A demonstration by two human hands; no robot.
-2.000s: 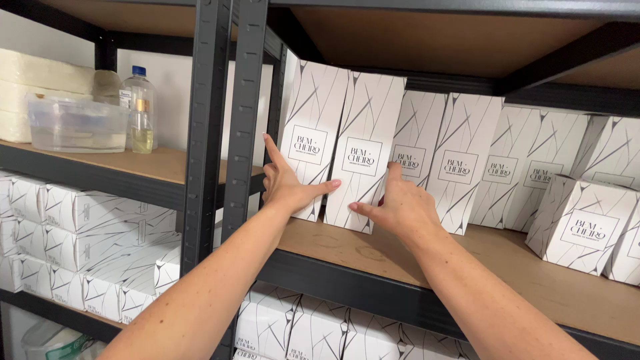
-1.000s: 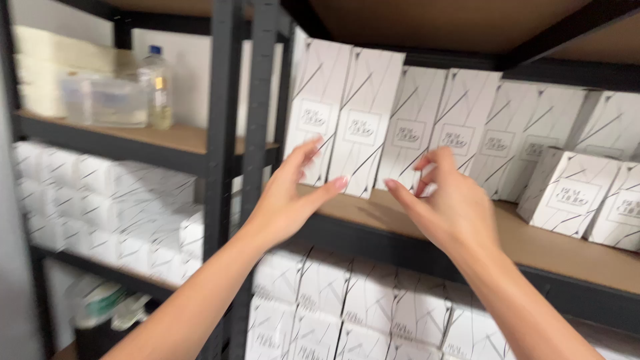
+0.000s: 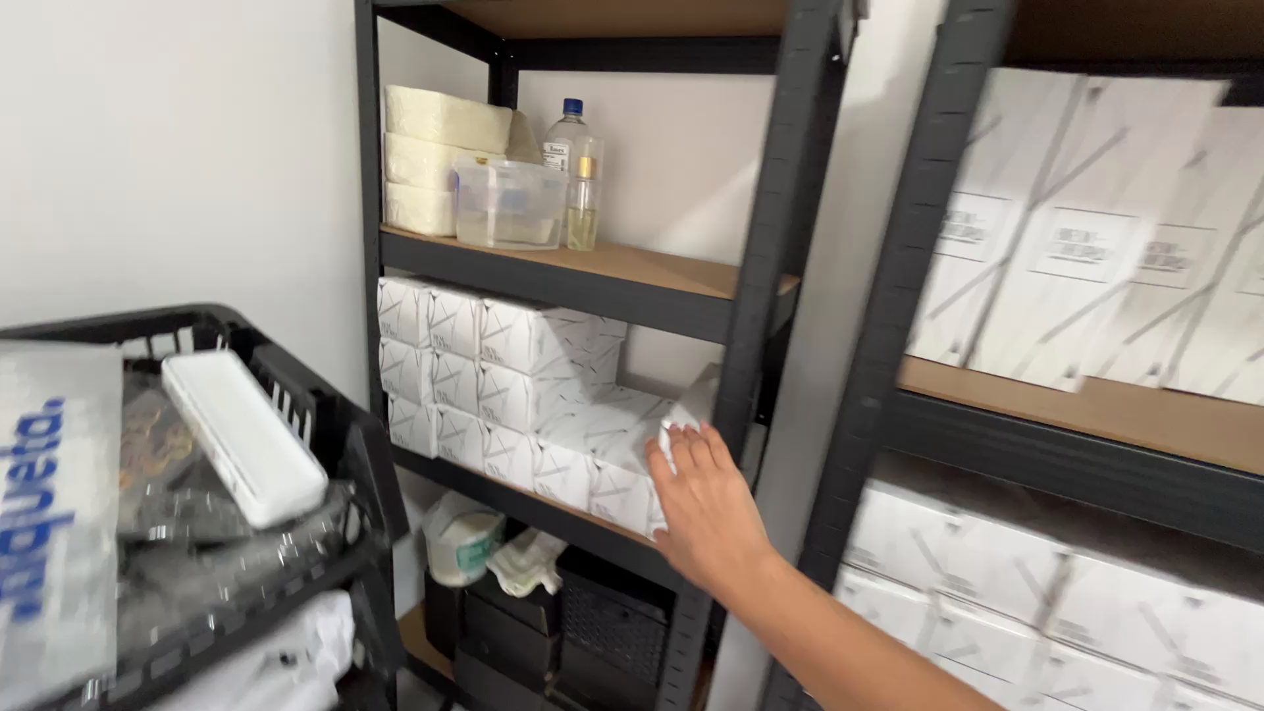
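My right hand reaches to the right end of the lower shelf of the middle rack. Its fingers lie over a white patterned carton beside the black upright; whether they grip it is unclear. To the left of the hand, small white cartons with thin black lines are stacked in rows, higher at the left than near the hand. Tall white cartons stand on the rack at the right, blurred. My left hand is out of view.
A black plastic basket at left holds a white case and plastic bags. The upper shelf bears wrapped white packs, a clear tub and bottles. Below are dark crates. A black upright stands at right.
The view has swung left. Both hands were at the tall cartons in the earlier frames; now my right hand is at the small cartons and my left hand has left the view.
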